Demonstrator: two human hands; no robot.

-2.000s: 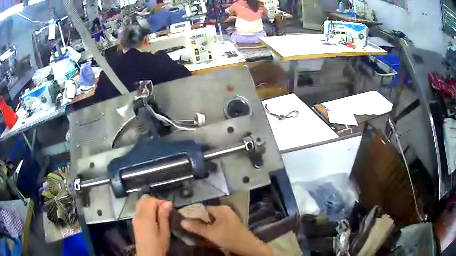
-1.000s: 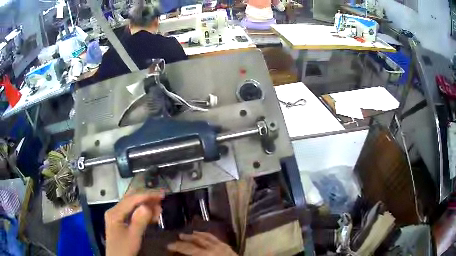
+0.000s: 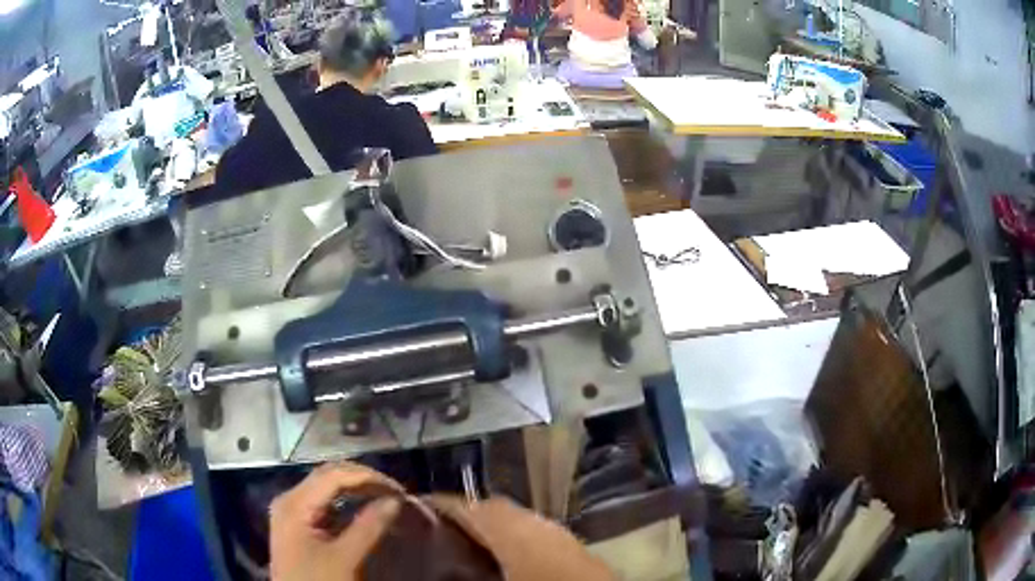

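Observation:
My left hand (image 3: 341, 516) and my right hand (image 3: 516, 539) are at the bottom centre, just below the machine's front edge. Both hold a dark brown fabric piece (image 3: 426, 547) between them, with a thin pale edge at its top. The fabric's lower part is cut off by the picture's edge. The grey metal plate (image 3: 454, 204) of the machine is above my hands, with its dark blue clamp head (image 3: 397, 304) and bright cylinder. An upright shiny rod (image 3: 469, 471) shows below the plate, just above my right hand.
Brown and tan strips (image 3: 636, 550) lie below the plate at the right. Tied bundles (image 3: 846, 533) are at lower right. A fanned pile of pieces (image 3: 142, 403) is at left above a blue bin (image 3: 168, 533). A person in dark clothes (image 3: 324, 131) sits beyond the machine.
My hands were apart one second ago, the left raised and the right low on brown cloth. They are now together on a dark brown piece. The view has shifted slightly.

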